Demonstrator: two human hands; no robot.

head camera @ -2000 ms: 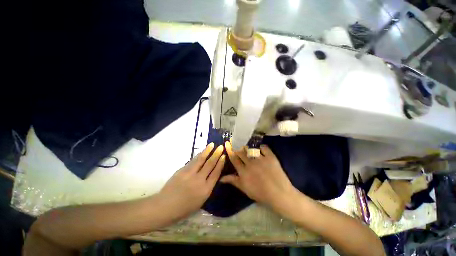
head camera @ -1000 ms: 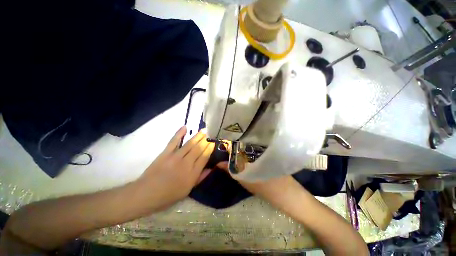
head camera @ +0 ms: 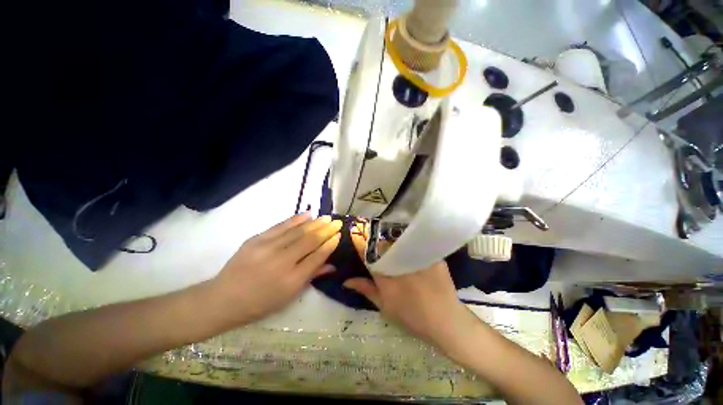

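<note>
A white sewing machine head reaches in from the right. A small dark navy cloth piece lies under its needle area, with more of it showing right of the machine head. My left hand lies flat on the cloth's left side, fingertips beside the lit presser foot. My right hand rests on the cloth at the right, its fingers partly hidden behind the machine's white guard. Neither hand visibly grips the cloth. A large dark garment body is heaped at the left, with thin pale and dark loops at its lower corner.
Slim snips and a purplish pen lie on the table at the right. Tan card pieces and dark scraps lie beyond them. A yellow ring hangs around the pale post. Plastic-wrapped goods are at the lower right edge.
Since two seconds ago, the view has come closer to the machine head and its white guard has swung across the right fingers. The cloth right of the head shows less, and both hands have shifted slightly.
</note>
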